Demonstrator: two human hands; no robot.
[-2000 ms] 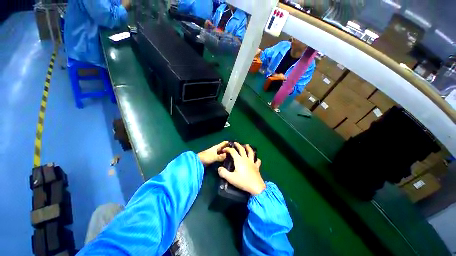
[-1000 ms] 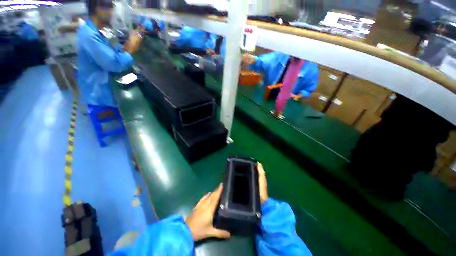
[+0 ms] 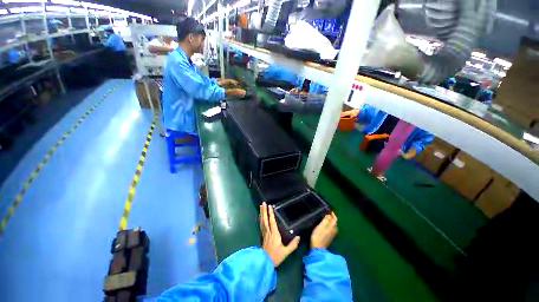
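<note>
A black block of stacked frames (image 3: 300,211), with a rectangular opening facing me, is between my hands at the near end of the long black stack (image 3: 260,133). My left hand (image 3: 273,233) presses its left side with the fingers extended. My right hand (image 3: 324,230) holds its right side near the front corner. The block touches or nearly touches the lower tier of the stack; the exact contact is hidden. The underside of the block is not visible.
A white post (image 3: 343,88) rises just right of the stack and carries an overhead shelf. A person in a blue smock (image 3: 184,94) is at the far bench, by a blue stool (image 3: 182,150). Dark blocks (image 3: 126,265) stand on the floor at left.
The block has moved away from me, up to the end of the long stack, with both hands still on its sides. The camera view has swung left and up.
</note>
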